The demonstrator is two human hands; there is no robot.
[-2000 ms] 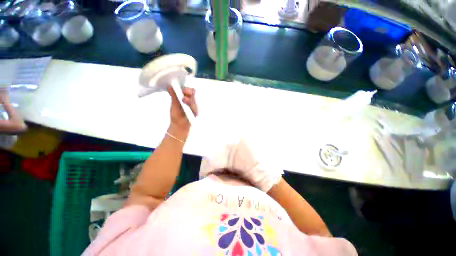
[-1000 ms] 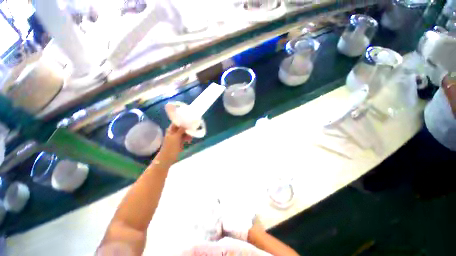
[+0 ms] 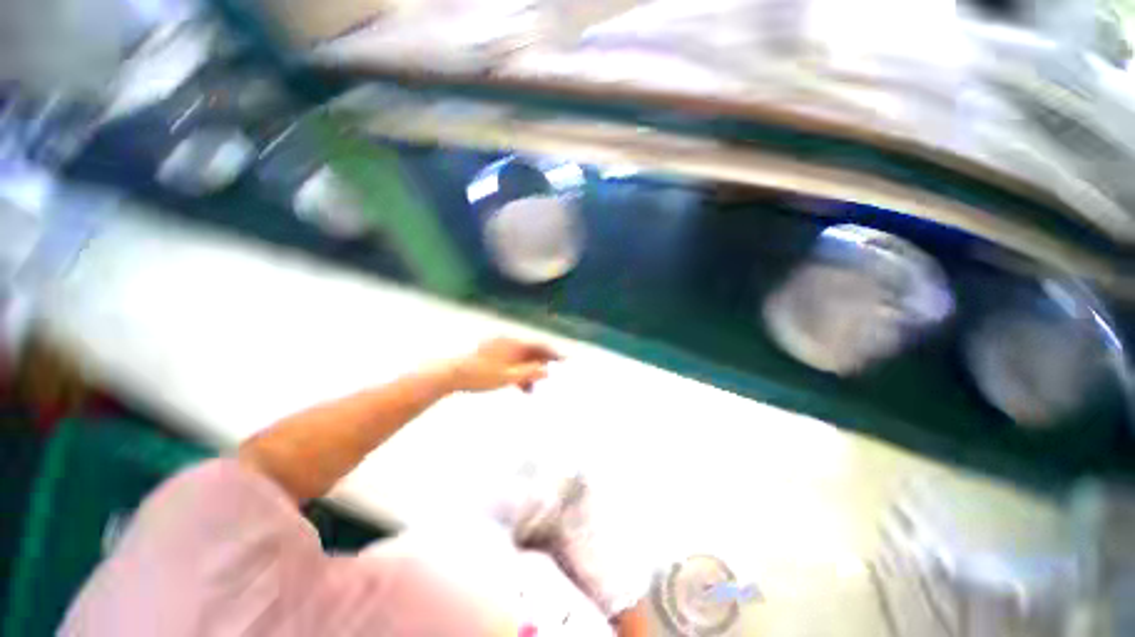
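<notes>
My left hand (image 3: 508, 366) is bare, over the white bench, with fingers loosely bent and no part visible in it. My right hand (image 3: 554, 510) is low in front of my body, blurred and covered by a whitish wiping cloth (image 3: 529, 492); its fingers are hidden. A small round part (image 3: 700, 595) with a darker ring lies on the bench to the right of it. Clear-bodied appliances with milky lower halves, such as this one (image 3: 535, 237), stand on the dark green belt. Blur hides their details.
The white bench (image 3: 187, 305) runs alongside the belt (image 3: 672, 274). A green upright (image 3: 398, 212) stands behind the bench. A green crate (image 3: 44, 523) is at lower left. Blurred loose white parts (image 3: 952, 548) lie at the bench's right. A shelf edge (image 3: 747, 156) crosses above the belt.
My left hand has come down from the belt side to over the bench, and the white handle with ring it held is gone from it. The camera view has turned.
</notes>
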